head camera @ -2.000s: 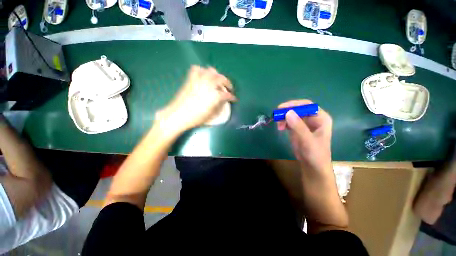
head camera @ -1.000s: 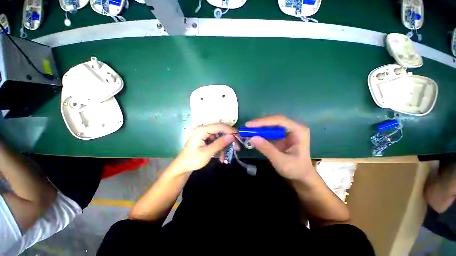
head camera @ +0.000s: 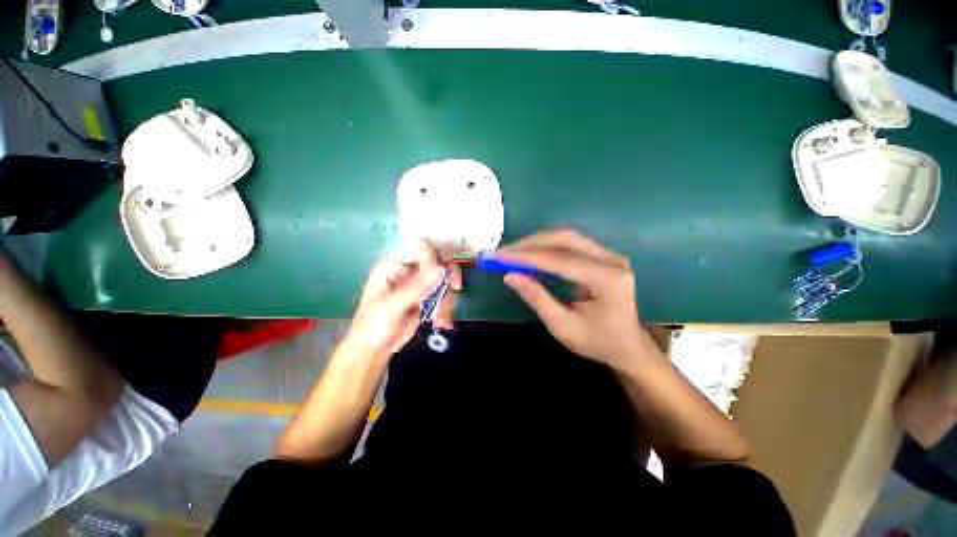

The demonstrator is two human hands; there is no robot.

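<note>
My right hand (head camera: pixel 582 288) holds a blue battery cell (head camera: pixel 511 264) between thumb and fingers, partly covered by the fingers. My left hand (head camera: pixel 401 299) holds a small circuit board (head camera: pixel 434 300) with thin wires, close to the battery's left end. A small white ring (head camera: pixel 438 342) hangs below the board. Both hands are at the bench's near edge. An off-white housing shell (head camera: pixel 451 201) lies on the green bench just beyond my hands, its face showing two small holes.
Two stacked shells (head camera: pixel 189 231) lie at left beside a dark boxy device (head camera: pixel 52 136). More shells (head camera: pixel 867 180) and a wired blue battery (head camera: pixel 832 254) lie at right. A curved white strip (head camera: pixel 588 31) crosses the back. A carton (head camera: pixel 798 420) stands below right. People sit on both sides.
My left hand has left the middle shell and taken hold of the board. My right hand has brought the battery left and down toward it. The white ring now hangs below my left hand.
</note>
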